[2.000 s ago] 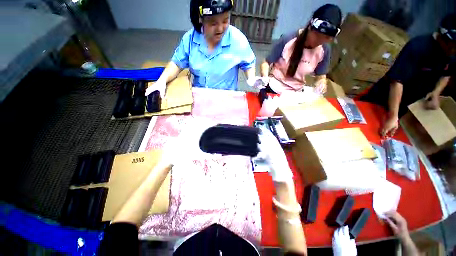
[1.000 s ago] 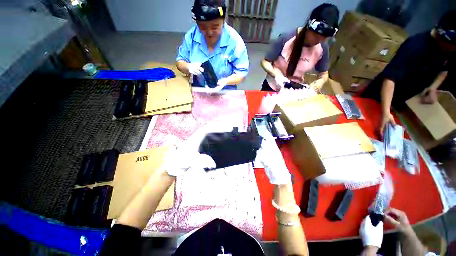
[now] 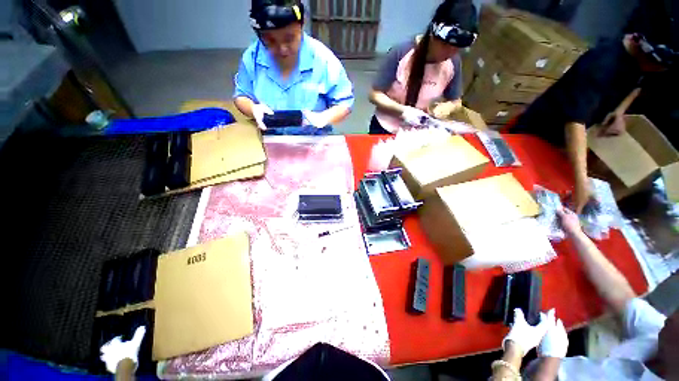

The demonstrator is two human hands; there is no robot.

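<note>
My left hand (image 3: pixel 123 351), white-gloved with fingers spread, is over the near edge of the black housings (image 3: pixel 128 279) at the lower left. My right hand (image 3: pixel 524 333), white-gloved with a bracelet, is at the near end of a black housing (image 3: pixel 526 292) on the red cloth. Its fingertips overlap that housing; whether they grip it is unclear. Another person's gloved hand (image 3: pixel 552 336) is right beside it. More black housings (image 3: pixel 421 286) stand to the left on the cloth. A tan cardboard sheet (image 3: pixel 205 296) lies beside the left housings.
A small black pair (image 3: pixel 320 206) and a thin stick lie on the pinkish mat (image 3: pixel 313 298). Stacked parts (image 3: pixel 383 197) sit beside open cartons (image 3: pixel 484 216). A person in blue (image 3: pixel 294 78) holds a black housing across the table. Others work at the right with bagged pieces.
My hands have moved apart, left to the lower-left housings, right to the red cloth; the housing between them is gone from there. More housings stand on the cloth. The view has shifted.
</note>
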